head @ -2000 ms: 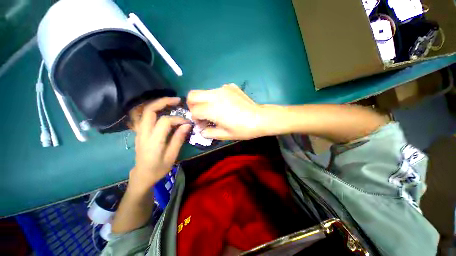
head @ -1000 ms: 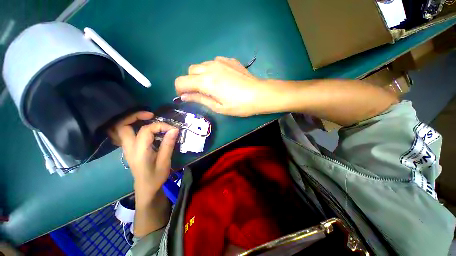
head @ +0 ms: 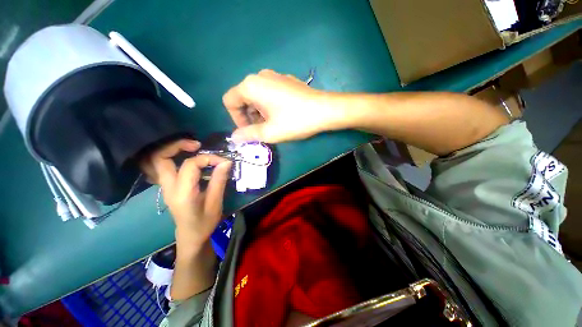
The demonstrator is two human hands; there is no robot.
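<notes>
The camera housing (head: pixel 54 64), a white shell with a black lower part, lies on the bench at the left, its open end toward my hands. The front module (head: pixel 253 167), with a white face, lies at the bench edge in front of me. Thin wire leads (head: pixel 217 153) run to it from the housing. My left hand (head: pixel 191 179) pinches the wires at the module's left side between thumb and fingers. My right hand (head: pixel 274 108) is at the module's upper edge, fingertips bent down; whether they hold anything is too blurred to tell.
A brown cardboard box (head: pixel 440 41) with modules stands at the upper right. A blue plastic crate (head: pixel 121 290) with a white part is below the bench at lower left. A white antenna (head: pixel 152 69) and a white tail cable (head: pixel 60 203) are beside the housing.
The housing and view have shifted left and the housing is turned slightly. My right hand lifted off the module, then came back to its upper edge. My left hand stays on the wires.
</notes>
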